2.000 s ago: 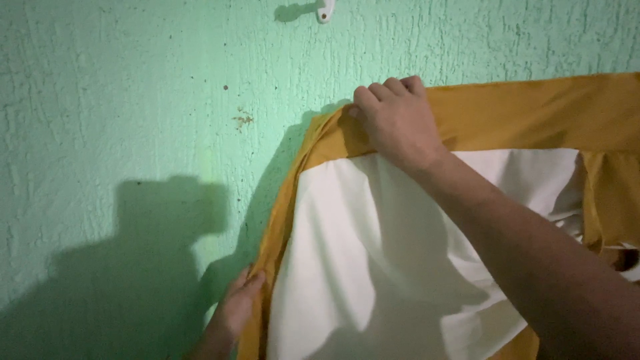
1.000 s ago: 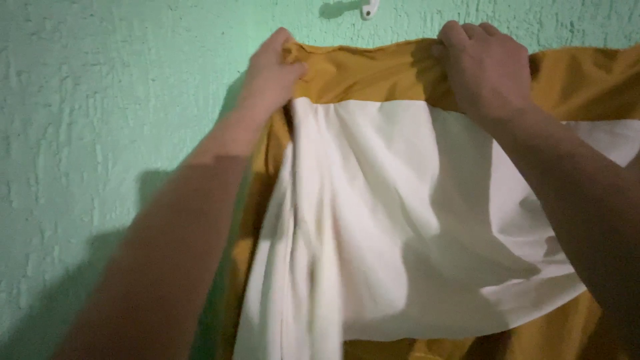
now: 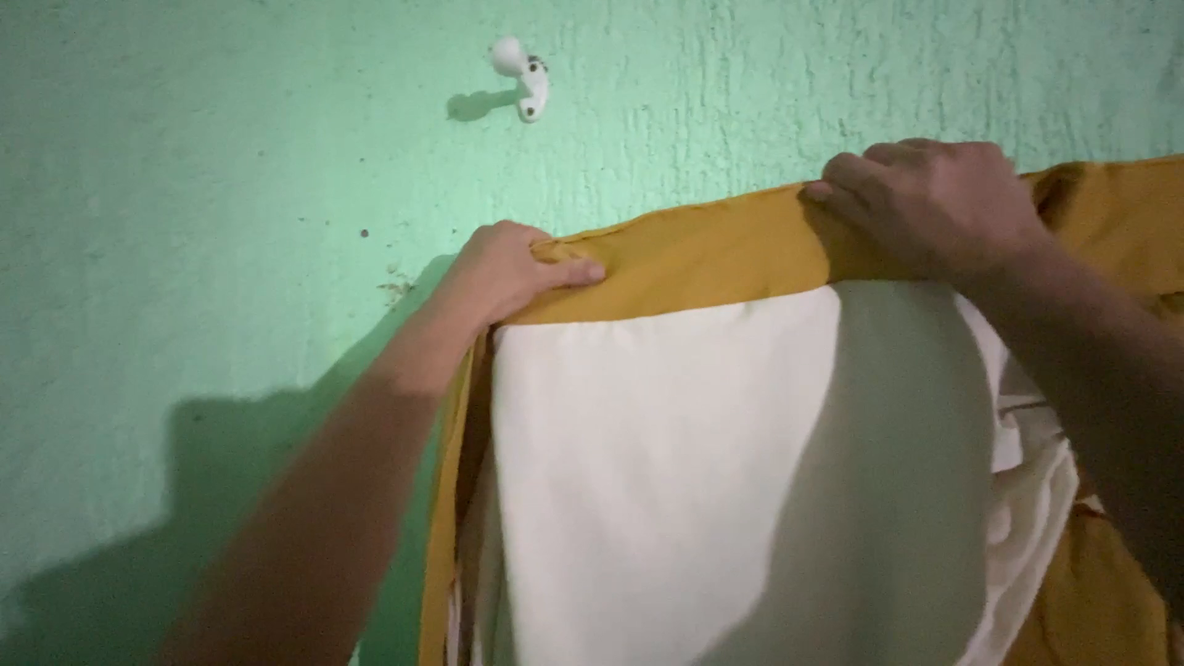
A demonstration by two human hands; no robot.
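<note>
A mustard-yellow fabric piece with a white lining (image 3: 684, 444) hangs from both hands against the wall, its yellow top band (image 3: 703, 254) stretched between them. At the band's left corner my left hand (image 3: 509, 268) pinches the cloth, thumb in front. Farther right and a little higher, my right hand (image 3: 934, 199) grips the top edge with curled fingers. A narrow yellow side edge (image 3: 444, 518) runs down below my left hand. At the right, the white cloth bunches in folds over more yellow fabric (image 3: 1096, 583).
A textured green wall (image 3: 231, 139) fills the background, with small dark marks on it. A white wall hook (image 3: 529, 83) is fixed to it above the cloth, between the two hands. Shadows of the person and arms fall on the wall and lining.
Two seconds ago my left hand was low on the cloth's left edge; by one second ago it was at the top corner, where it still is. The lining's left part, gathered one second ago, now lies flatter.
</note>
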